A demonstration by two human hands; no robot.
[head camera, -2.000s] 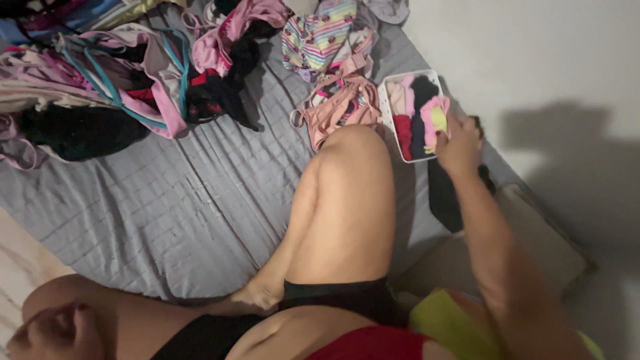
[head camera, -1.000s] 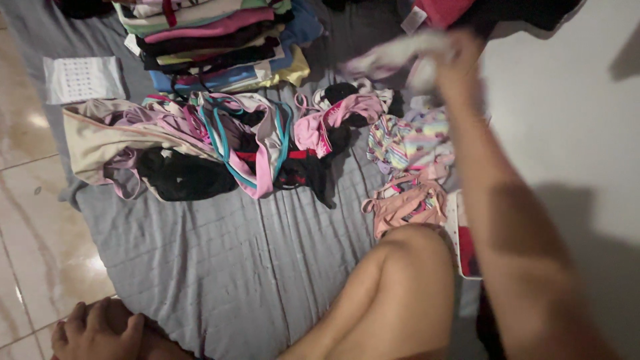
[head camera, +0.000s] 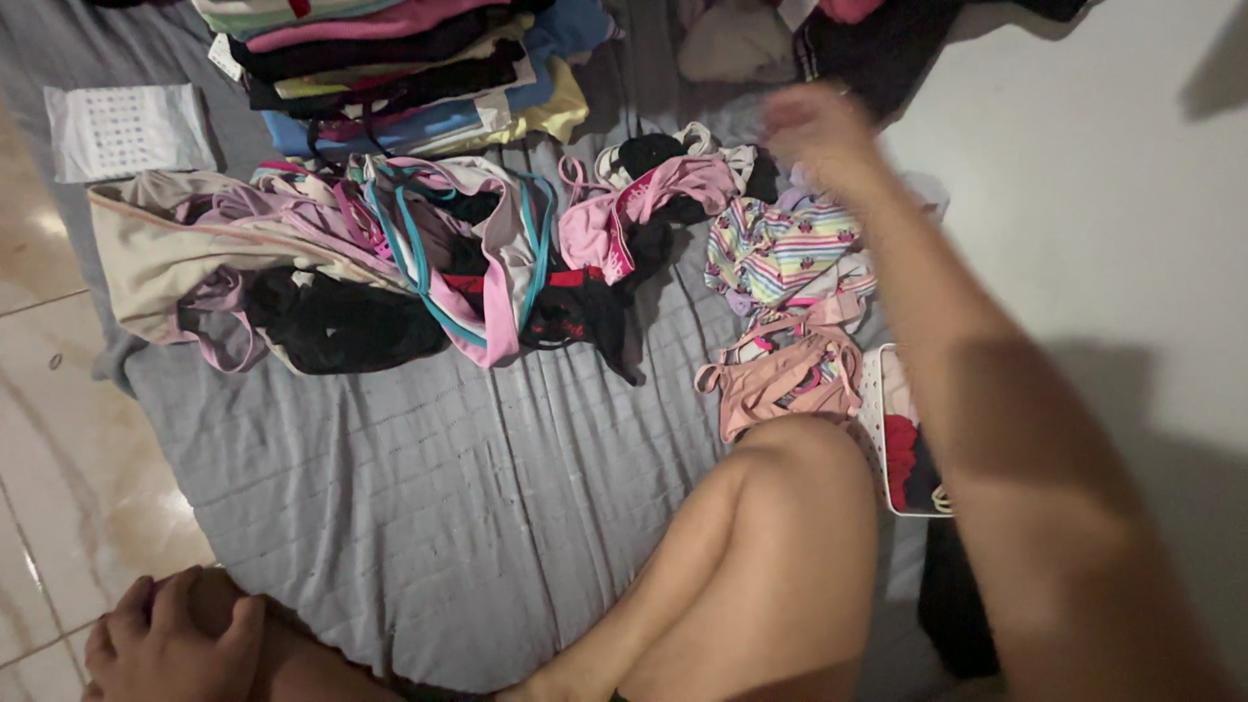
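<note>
My right hand (head camera: 819, 132), blurred, is over the far end of a row of underwear and tops, above a lavender garment (head camera: 798, 185); whether its fingers hold anything is unclear. Just below it lies a rainbow-striped garment with small prints (head camera: 785, 244), then a peach strappy top (head camera: 780, 380) beside my bent knee. A white perforated basket (head camera: 875, 429) holds red and dark folded cloth, partly hidden by my right forearm. My left hand (head camera: 175, 639) rests on my other knee, fingers apart and holding nothing. Pink underwear (head camera: 595, 229) lies left of the striped garment.
A tall stack of folded clothes (head camera: 390, 73) stands at the back on the grey bedsheet (head camera: 390, 487). Before it is a heap of bras and underwear (head camera: 234, 234). A white plastic packet (head camera: 132, 132) lies at left, near the tiled floor (head camera: 58, 419). A pale wall (head camera: 1092, 214) bounds the right.
My right hand was at the basket, then held a pale cloth over the far garments; that cloth no longer plainly shows in it. The view has shifted toward the folded stack.
</note>
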